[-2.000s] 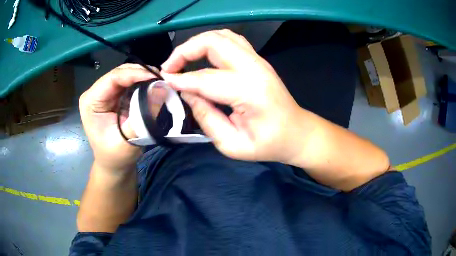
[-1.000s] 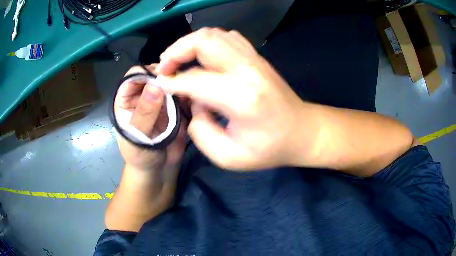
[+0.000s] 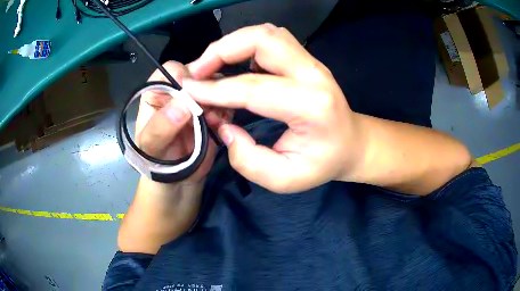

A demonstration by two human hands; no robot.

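Note:
A white card cable holder (image 3: 195, 139), bent into a ring, stands above my lap with black cable (image 3: 121, 132) wound around its outside. My left hand (image 3: 171, 128) holds the ring from behind, its thumb inside the ring. My right hand (image 3: 291, 108) pinches at the top right of the ring, where the cable leaves it and runs up left towards the table. The fingertips partly hide that spot. A short white tab shows at the ring's upper right.
The green table (image 3: 74, 57) curves across the top left. On it are a glue bottle (image 3: 40, 49), a bulk cable bundle (image 3: 117, 7) and a white card strip (image 3: 20, 20). An open brown carton (image 3: 473, 54) stands on the floor at the right.
The ring has turned from a side-on view to face the camera. The cable to the table now looks taut and straight. Both hands still hold at the ring; the view has shifted left over the table.

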